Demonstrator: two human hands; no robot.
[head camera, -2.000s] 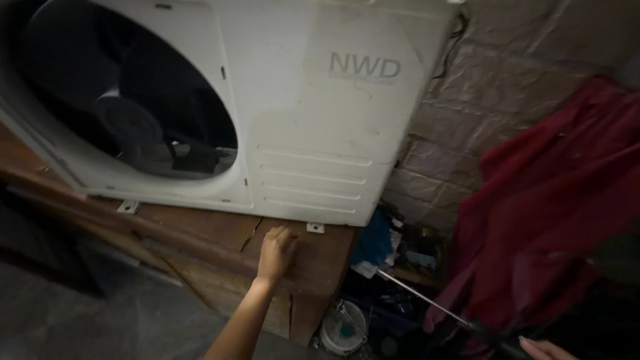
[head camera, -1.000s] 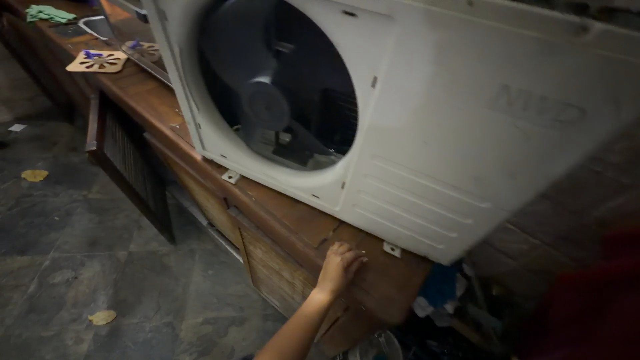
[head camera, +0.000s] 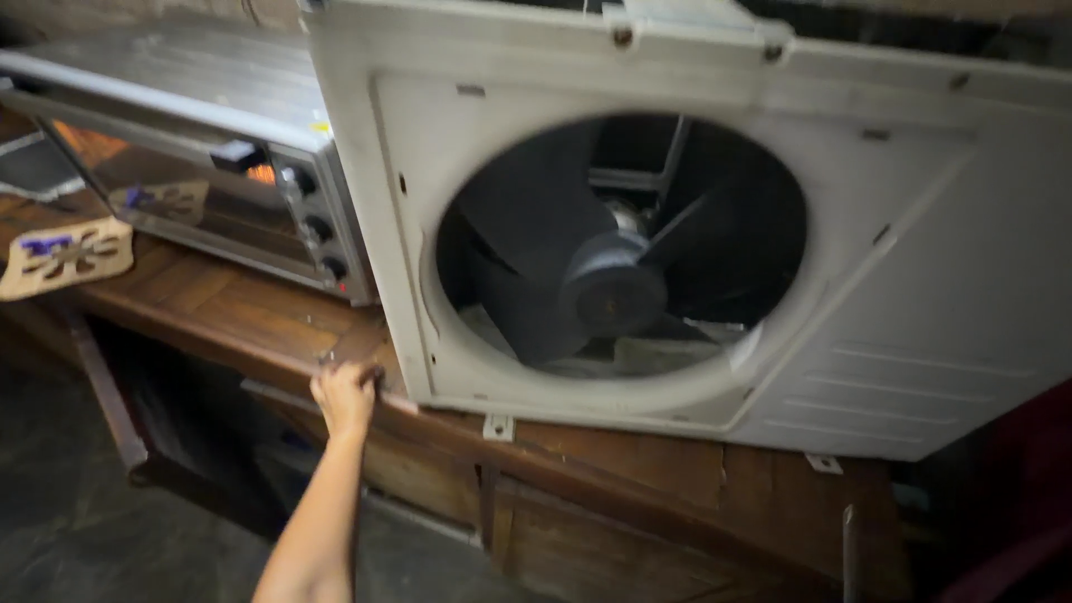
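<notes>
My left hand (head camera: 345, 394) rests with curled fingers at the front edge of the wooden counter (head camera: 251, 322), just left of the air conditioner's outdoor unit; whether something small is between the fingers cannot be told. The white metal casing (head camera: 904, 335) of that unit stands on the counter, its round opening without a grille, so the dark fan (head camera: 615, 289) shows. Metal mounting feet (head camera: 498, 427) stick out below the casing. My right hand is out of view; a thin metal shaft (head camera: 850, 548) rises at the lower right, and what holds it is hidden.
Left of the unit stands a toaster oven (head camera: 218, 209) with orange glow at its door. A cut-out wooden trivet (head camera: 71, 255) with something purple on it lies at the counter's left edge. Below, a cabinet door (head camera: 113, 402) hangs open. Dark red cloth (head camera: 1022, 502) is at the right.
My left hand has moved left along the counter edge, from near the unit's right mounting foot to beyond its left side. The view has swung left. My right hand, partly visible two seconds ago, is out of view.
</notes>
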